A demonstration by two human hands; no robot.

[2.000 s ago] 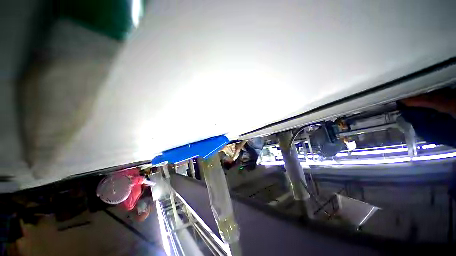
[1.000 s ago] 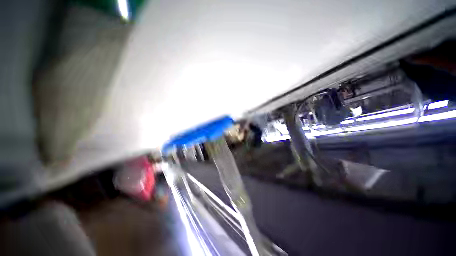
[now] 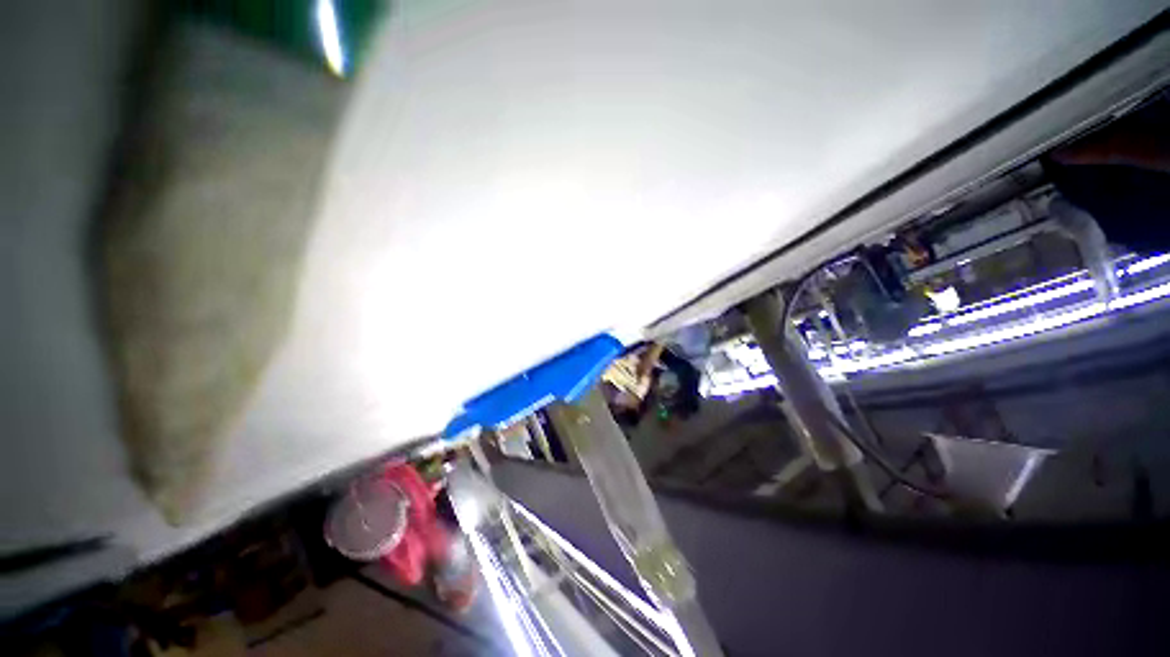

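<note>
A large, overexposed white surface (image 3: pixel 616 141) fills the upper picture, very near the camera; I cannot tell what it is. A flat bright-blue piece (image 3: pixel 545 388) lies along its lower edge. A blurred grey-beige shape (image 3: pixel 218 244) covers part of the left side, with a shiny green patch (image 3: pixel 289 32) above it. Neither my left hand nor my right hand can be made out. A dark shape with a reddish-brown part (image 3: pixel 1116 161) is cut off by the right edge; I cannot tell what it is.
The scene is strongly tilted. A person in pink with a pale round cap (image 3: pixel 368 519) is at lower left. Pale posts (image 3: pixel 629 507) and bright light strips (image 3: pixel 898 347) cross the lower and right parts. A dark panel (image 3: pixel 873 578) spans the lower right.
The view has tilted and shifted. The blue piece, the person in pink and the posts now appear farther right, and the white surface's right edge slopes more steeply. No hand action shows.
</note>
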